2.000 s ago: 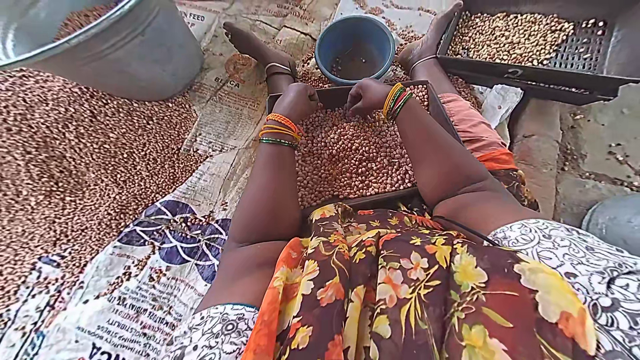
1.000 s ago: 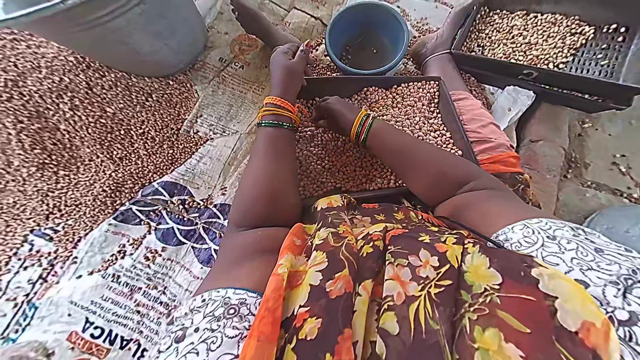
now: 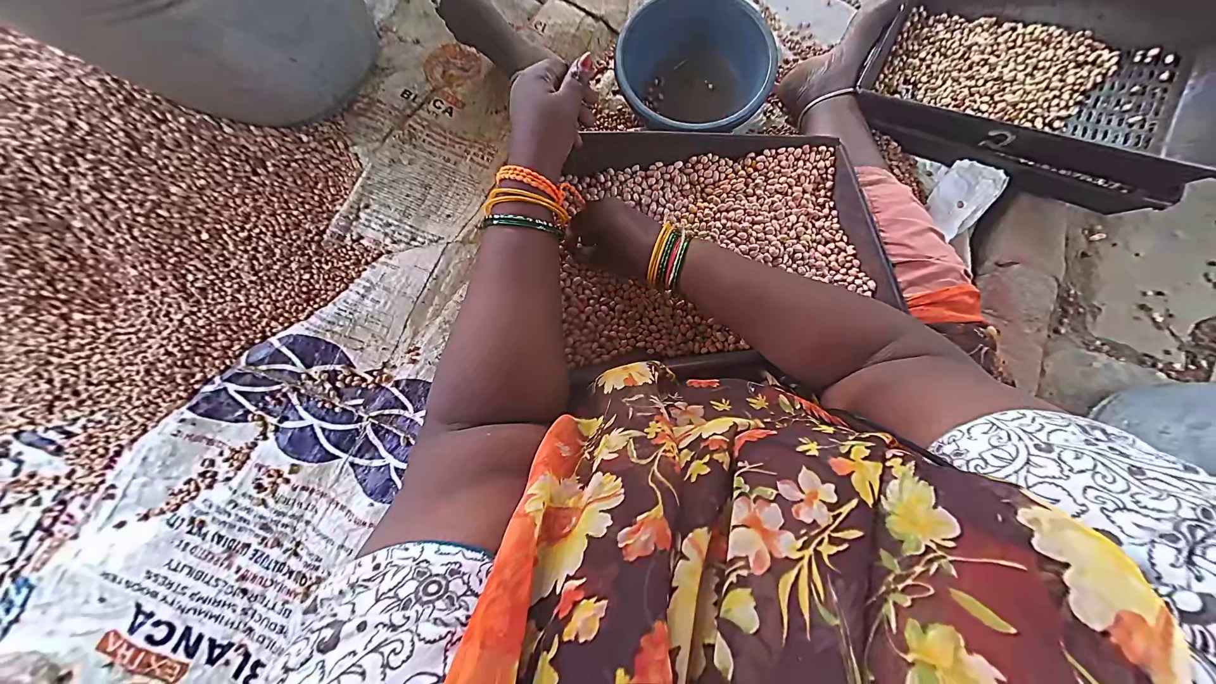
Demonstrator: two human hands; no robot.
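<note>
A dark rectangular tray (image 3: 869,223) full of pinkish-brown shelled peanuts (image 3: 741,209) rests on my lap between my legs. My left hand (image 3: 551,109) is at the tray's far left corner, its fingers bent near the rim; whether it grips the rim or holds a nut cannot be told. My right hand (image 3: 613,236) is low over the nuts at the tray's left side, beside my left wrist, with its fingertips largely hidden. Just beyond the far rim stands a blue plastic tub (image 3: 698,62) with a few bits at its bottom.
A large heap of nuts (image 3: 171,228) spreads over printed sacks (image 3: 313,532) at the left, beside a grey metal tub (image 3: 228,57). At the upper right lies a black perforated tray (image 3: 1021,152) with paler nuts. My feet flank the blue tub. A greyish round vessel (image 3: 1164,423) is at the right edge.
Two seconds ago both hands were at the far rim. My right hand has since come back toward me and left over the nuts; my left hand has shifted to the far left corner.
</note>
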